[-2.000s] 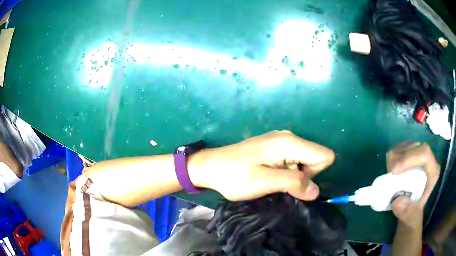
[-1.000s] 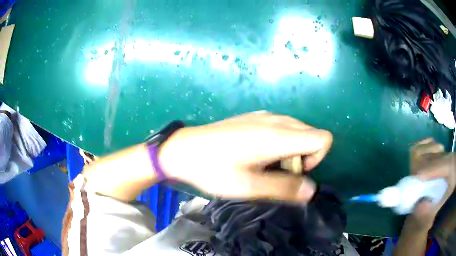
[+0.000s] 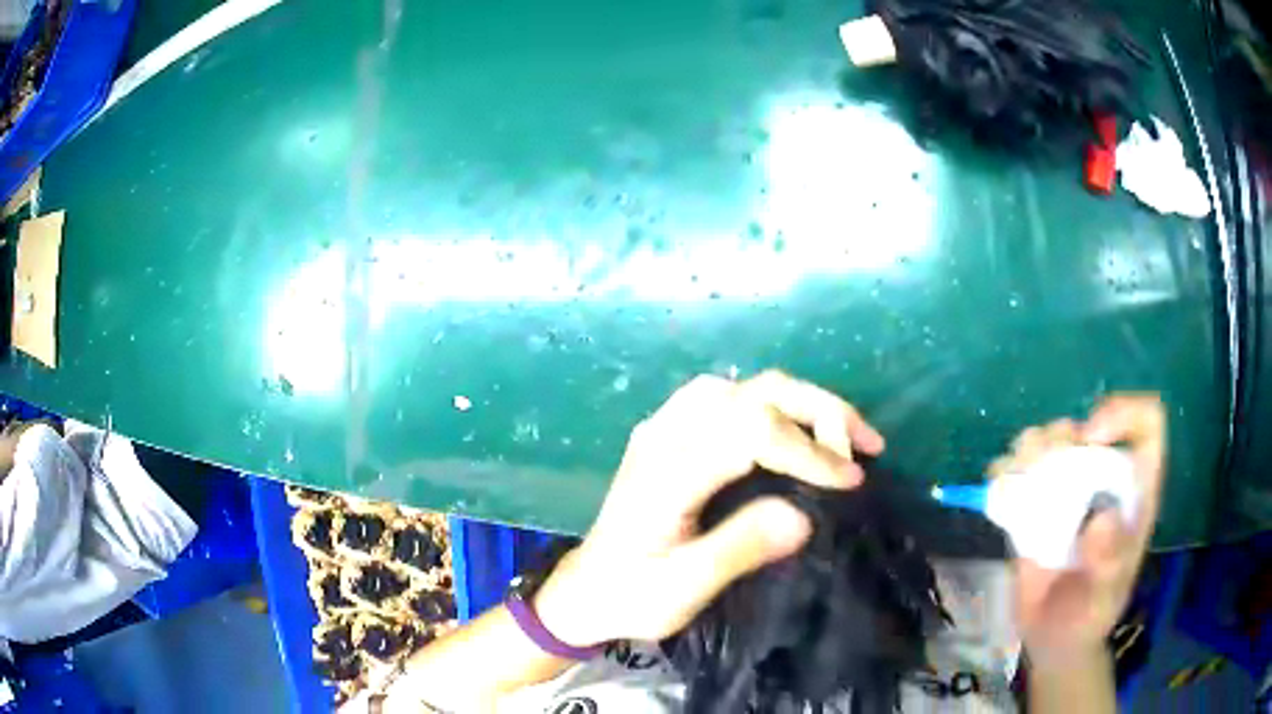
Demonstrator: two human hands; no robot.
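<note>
A black frilly workpiece [image 3: 837,586] hangs over the lap at the bench's near edge. My left hand [image 3: 712,502], with a purple band at the wrist, grips its top between thumb and fingers. The pale core is not visible under the hand. My right hand [image 3: 1095,544] holds a white glue bottle [image 3: 1053,502], its blue tip pointing left toward the workpiece with a small gap. The right hand is somewhat blurred.
The green bench [image 3: 558,370] carries another black frilly piece [image 3: 1018,63] with a pale end at far right, beside a red tool [image 3: 1102,156] and white tissue [image 3: 1161,170]. A blue crate [image 3: 286,586] of tan pieces with black centres stands at left. A tan card [image 3: 39,290] lies far left.
The view has shifted, showing more of the crate at lower left. My left hand has turned and now grips the black mass from above. The bottle has moved left, nearer the workpiece.
</note>
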